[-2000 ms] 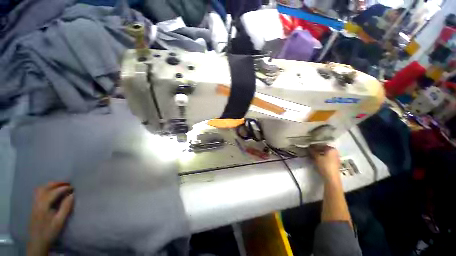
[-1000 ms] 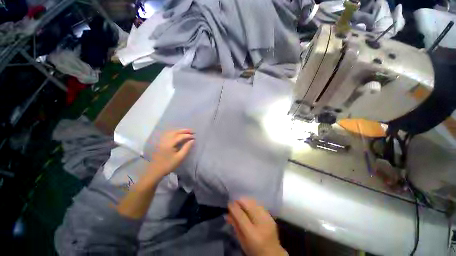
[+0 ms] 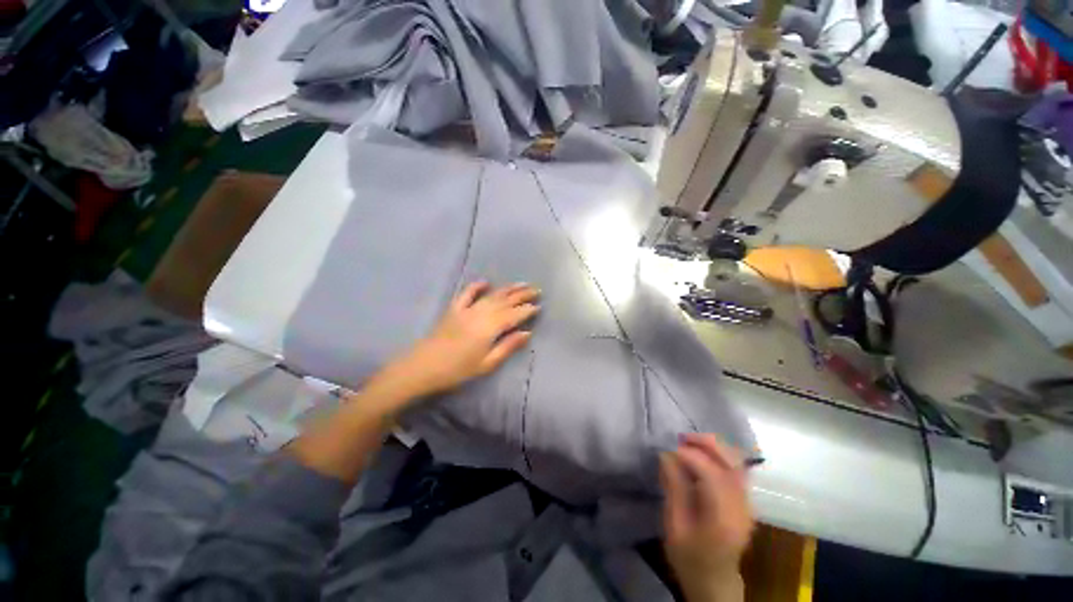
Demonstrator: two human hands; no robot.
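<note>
A grey garment panel (image 3: 388,253) with dark seam lines lies spread on the white table left of the sewing machine (image 3: 812,153), its right part beside the lit presser foot. My left hand (image 3: 480,335) rests on the middle of the panel, fingers spread, holding nothing. My right hand (image 3: 706,506) is at the panel's lower right edge, slightly blurred. Its fingertips are bent close to the cloth; whether they pinch it I cannot tell. The panel's near edge hangs toward my lap.
Heaped grey cloth (image 3: 471,59) lies at the table's far side. Black-handled scissors (image 3: 865,308), a purple stick (image 3: 808,329) and a red item (image 3: 857,379) lie right of the needle. A black cable (image 3: 928,470) crosses the table edge. A yellow edge (image 3: 807,567) shows below.
My view turned left from the machine to the panel. My right hand left the machine bed and came to the cloth. The panel now lies spread wider, with more seam lines showing.
</note>
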